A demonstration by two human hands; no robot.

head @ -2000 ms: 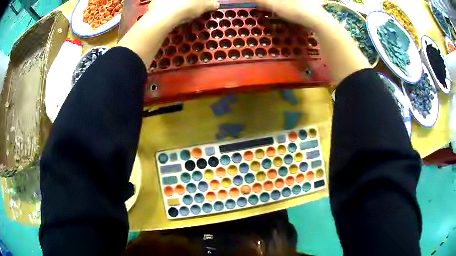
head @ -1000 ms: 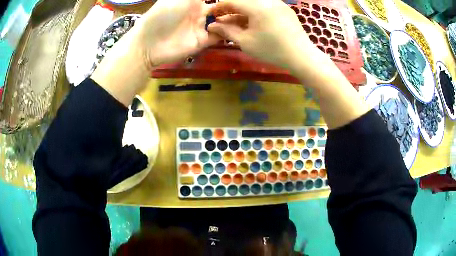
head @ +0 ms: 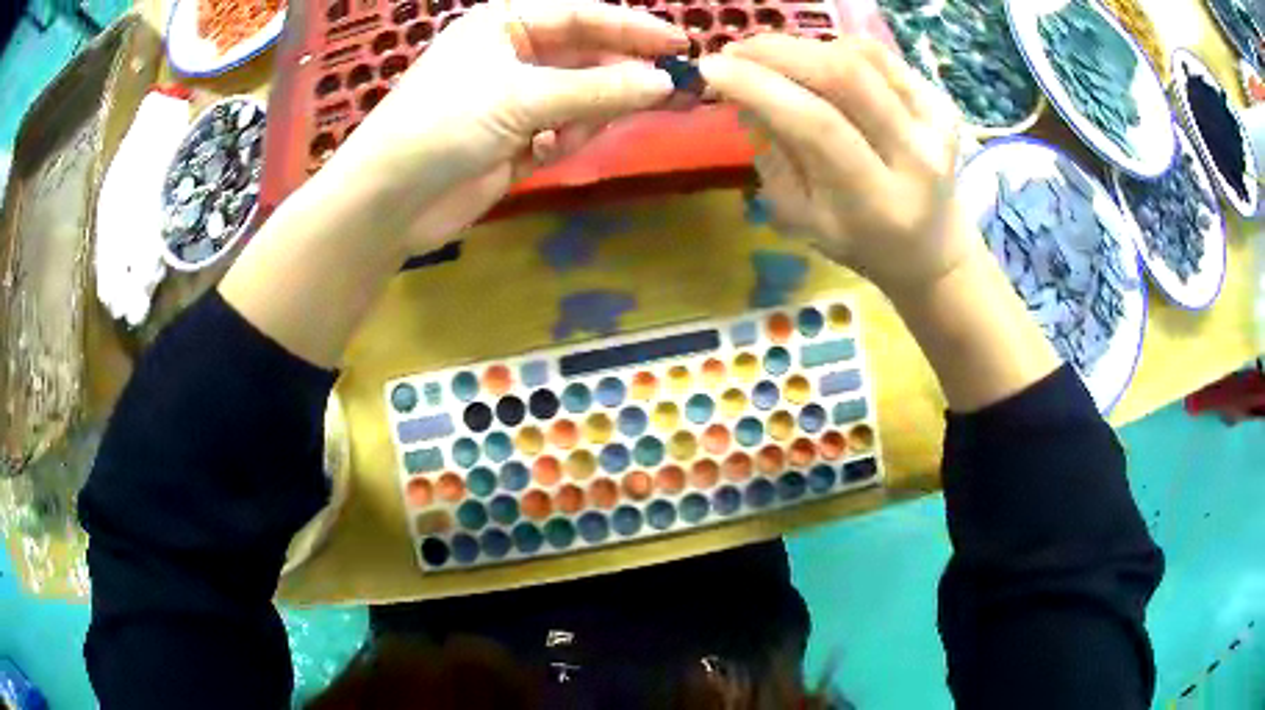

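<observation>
My left hand (head: 479, 111) and my right hand (head: 860, 153) meet above the front part of the red loading jig (head: 624, 156). Their fingertips pinch a small dark keycap (head: 681, 75) between them. The jig has rows of round pockets, and my hands hide part of it. The keyboard layout sample (head: 638, 433), filled with multicoloured round caps, lies on the table nearest me, slightly tilted. Loose blue-grey pieces (head: 594, 311) and teal pieces (head: 777, 276) lie between the jig and the sample.
A brown carton (head: 63, 236), white gloves or cloth (head: 132, 208) and a bowl of black-and-silver pieces (head: 215, 180) are at left. A plate of orange caps (head: 239, 25) is rear left. Plates of blue-grey (head: 1054, 257) and teal caps (head: 1096, 76) are right. My left sleeve partly covers a cream bowl (head: 333, 486).
The view has shifted and tilted. My hands moved from the jig's far side to its front and came together; the dark keycap now shows between the fingertips of both.
</observation>
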